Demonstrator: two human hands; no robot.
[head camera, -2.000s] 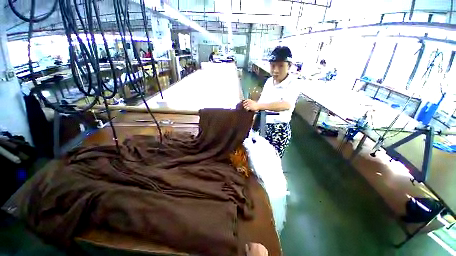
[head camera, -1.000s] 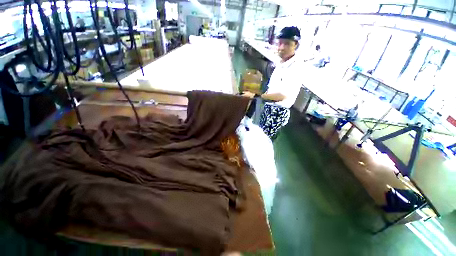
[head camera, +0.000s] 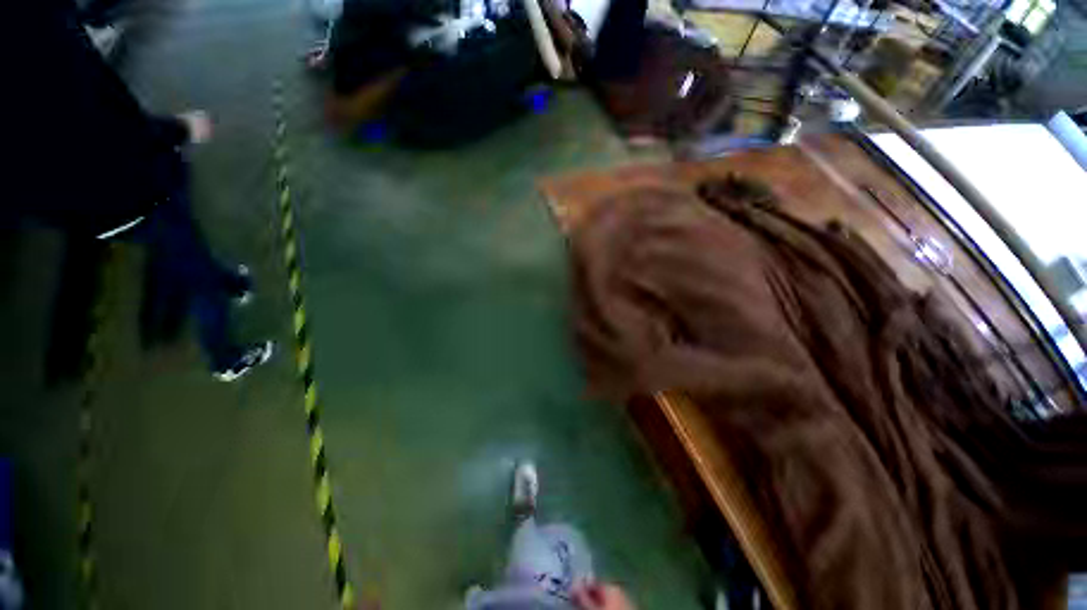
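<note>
A large brown fabric (head camera: 763, 393) lies in loose folds over the wooden table (head camera: 679, 417) on the right and hangs over its near edge. My right hand (head camera: 604, 596) is small, blurred and cut off by the bottom edge, beside my leg and apart from the fabric. Whether it holds anything cannot be seen. My left hand cannot be made out.
My shoe (head camera: 526, 489) is on the green floor. Yellow-black tape (head camera: 305, 358) runs along the floor on the left, with a person in dark clothes (head camera: 107, 131) beyond it. Dark heaps (head camera: 441, 83) stand at the back. A long pole (head camera: 942, 167) crosses the table's far side.
The view has swung left and down to the floor and table corner. The person in white is out of view. A person in dark clothes and the floor tape have come into view.
</note>
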